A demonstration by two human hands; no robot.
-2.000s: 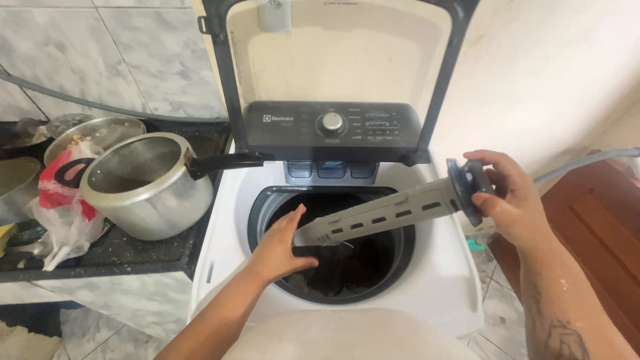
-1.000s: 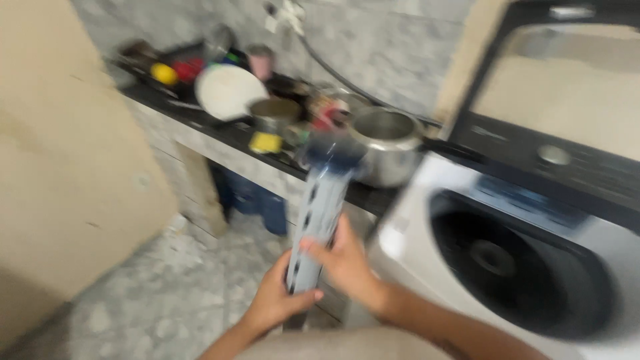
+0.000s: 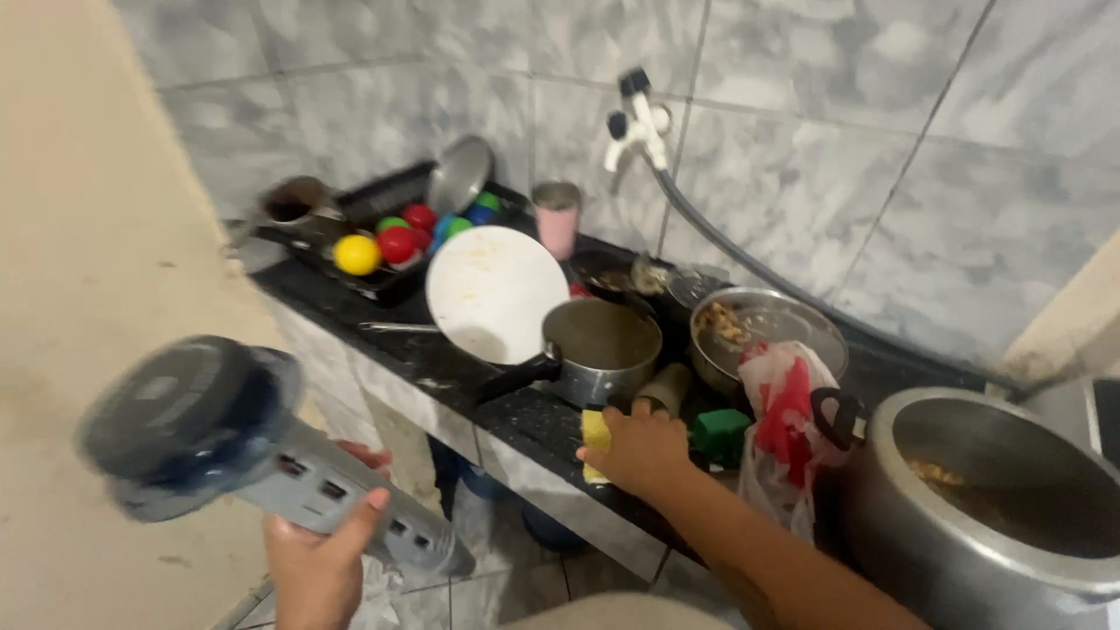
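My left hand (image 3: 328, 542) is closed round the slotted grey shaft of a washing machine agitator column (image 3: 315, 477), whose wide dark cap points up to the left, slightly blurred. At the counter's front edge, my right hand (image 3: 643, 446) rests with its fingers over a yellow sponge (image 3: 597, 446); whether they grip it is not clear. Just behind that hand are a small saucepan (image 3: 604, 346) with a black handle and a greyish cup lying on its side. A green block-shaped item (image 3: 721, 436) lies right of the hand.
The dark stone counter (image 3: 402, 359) holds a white plate (image 3: 497, 293), a black tray with coloured balls (image 3: 398, 245), a pink cup (image 3: 556, 223), a pan with food scraps (image 3: 770, 328), a plastic bag (image 3: 787, 420) and a big aluminium pot (image 3: 989, 499). A tap with a grey hose (image 3: 735, 249) is on the wall.
The view has swung left from the washer to the counter. One second ago both hands held the agitator column; now my left hand alone holds it, and my right hand has reached the sponge.
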